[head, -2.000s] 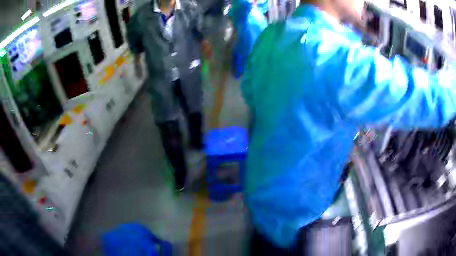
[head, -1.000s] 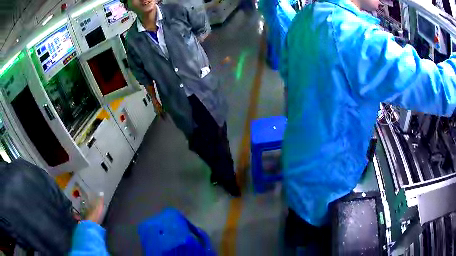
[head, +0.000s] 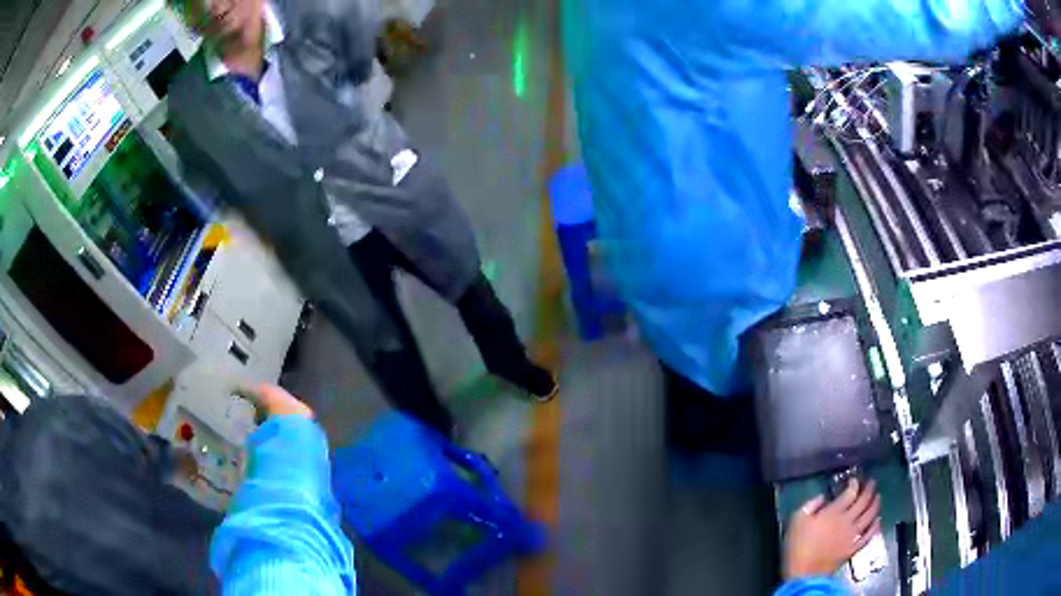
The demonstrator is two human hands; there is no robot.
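Note:
The shallow black square tray [head: 814,390] lies on the green bench at right, with tiny pale specks inside. My right hand [head: 832,530] is palm down on the bench just below the tray's near edge, fingers slightly spread. A small dark object shows at its fingertips; whether it is gripped cannot be told. A silvery piece [head: 868,559] lies beside this hand. My left hand [head: 277,403], in a blue sleeve, is raised at lower left, away from the bench; it is blurred and any object in it cannot be made out.
A person in a blue smock [head: 698,186] stands beyond the tray, reaching over the conveyor rails [head: 890,210]. A person in grey [head: 337,175] stands in the aisle; another dark-clad person [head: 99,501] is at lower left. A blue stool [head: 425,489] stands between. A silver crossbeam [head: 1001,303] spans the rails.
The view has swung toward the bench, bringing the tray higher in the picture. My right hand has come into view beside it. My left hand, first seen one second ago, is now higher and further right.

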